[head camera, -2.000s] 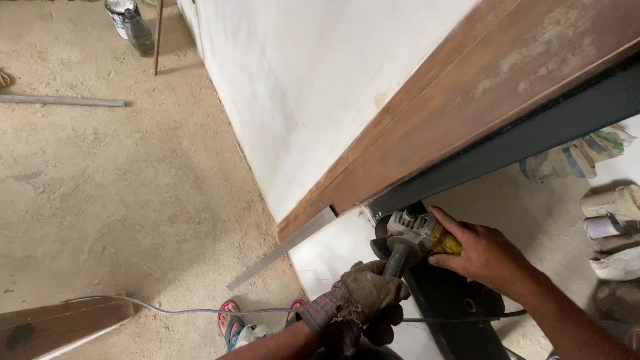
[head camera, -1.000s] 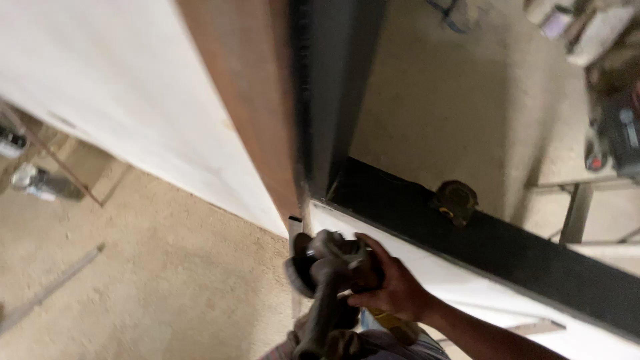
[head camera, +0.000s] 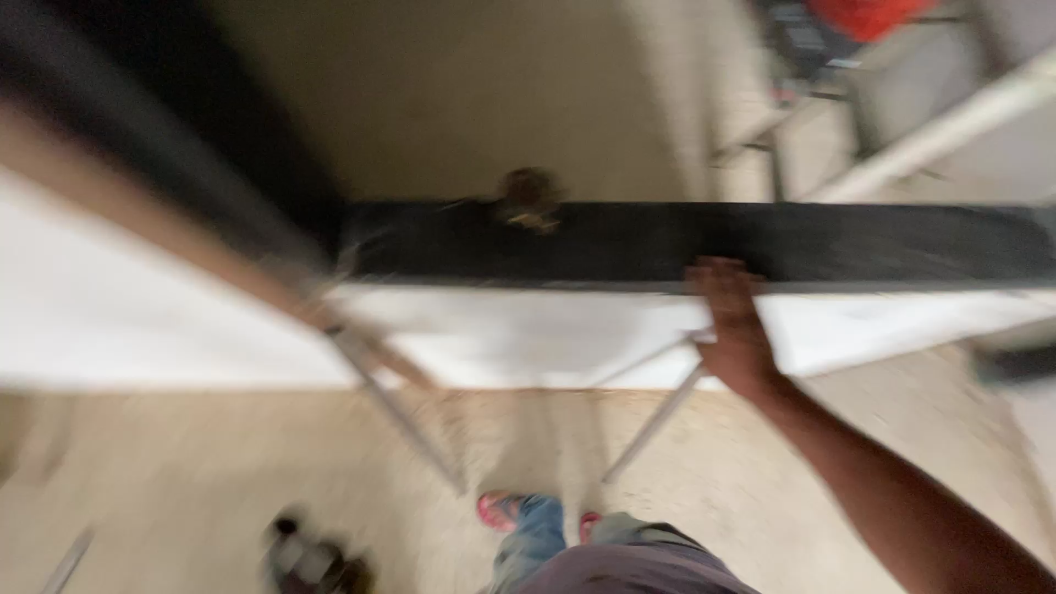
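Observation:
My bare right hand (head camera: 733, 330) reaches over the near edge of a black beam (head camera: 610, 247), its fingertips on or just above the top face. A narrow metal strip (head camera: 656, 421) slants down from beside its thumb; blur hides whether the hand grips it. Left of the hand, what looks like a tape measure (head camera: 530, 200) sits at the beam's far edge. At the bottom left is a blurred dark tool (head camera: 318, 561), probably the angle grinder. My left hand cannot be made out there. Another metal strip (head camera: 400, 412) juts down from the corner where the beams meet.
A second black beam (head camera: 190, 140) with a brown board (head camera: 148, 214) alongside runs to the upper left. Below the beam is a white panel (head camera: 511, 330). A grey bar (head camera: 68, 561) lies on the floor at lower left. Metal framing (head camera: 775, 157) and a red item (head camera: 874, 12) are at upper right.
My right hand has left the angle grinder, which it held with my gloved left hand, and moved right to the black beam. The view has turned and shifted strongly.

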